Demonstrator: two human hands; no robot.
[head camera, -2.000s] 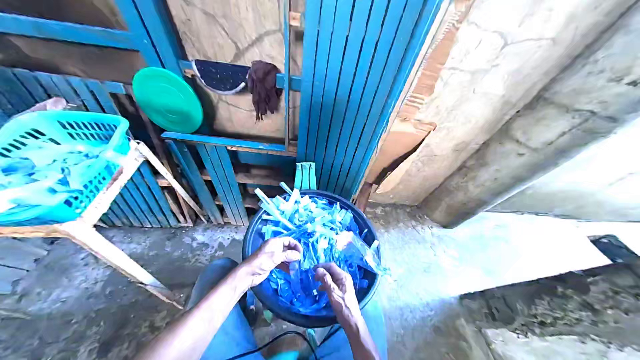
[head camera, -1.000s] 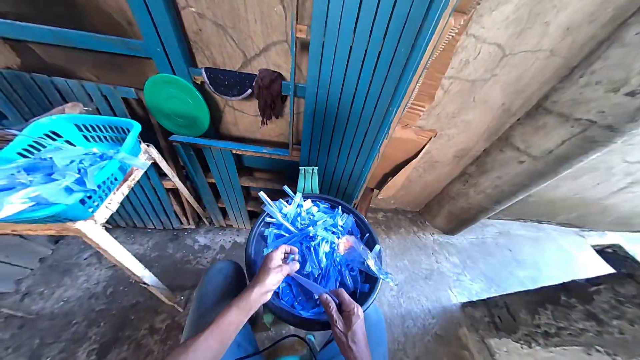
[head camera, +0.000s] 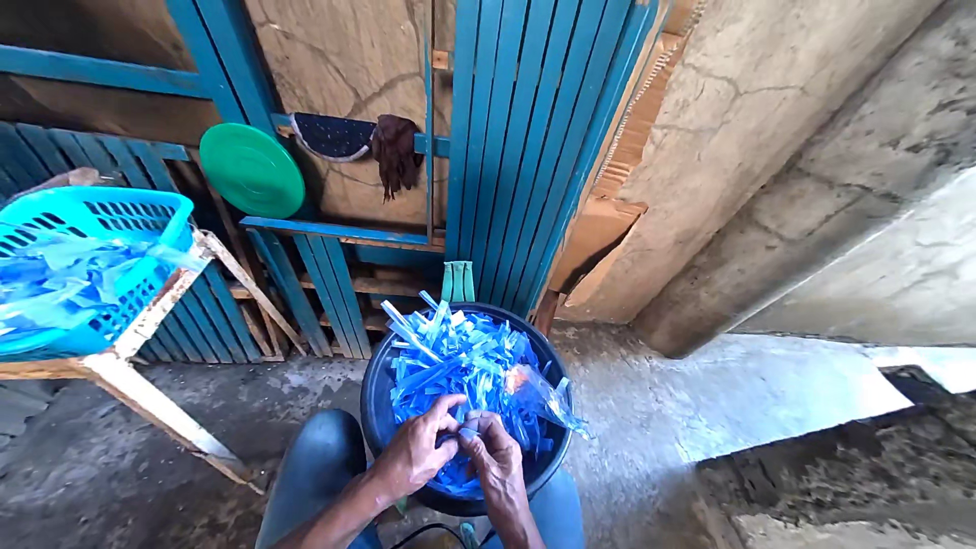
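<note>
A dark round tub (head camera: 374, 381) stands between my knees, heaped with blue plastic strips (head camera: 450, 351). Both hands are over its near side, fingertips close together. My right hand (head camera: 492, 450) pinches a small blue piece between thumb and fingers. My left hand (head camera: 427, 442) is beside it with bent fingers; whether it also grips the piece is hidden. A clear plastic bag (head camera: 545, 396) with something orange in it lies on the strips at the right and hangs over the rim.
At left, a turquoise plastic basket (head camera: 164, 206) of blue plastic sits on a rusty white metal-framed table (head camera: 152, 404). A green chair back (head camera: 457, 282) stands behind the tub. Beyond are a green round lid (head camera: 252, 171), hanging cloths (head camera: 396, 152) and a blue slatted wooden panel (head camera: 526, 137).
My hands have come together over the near part of the tub. One second ago they were apart, with a blue strip stretched between them.
</note>
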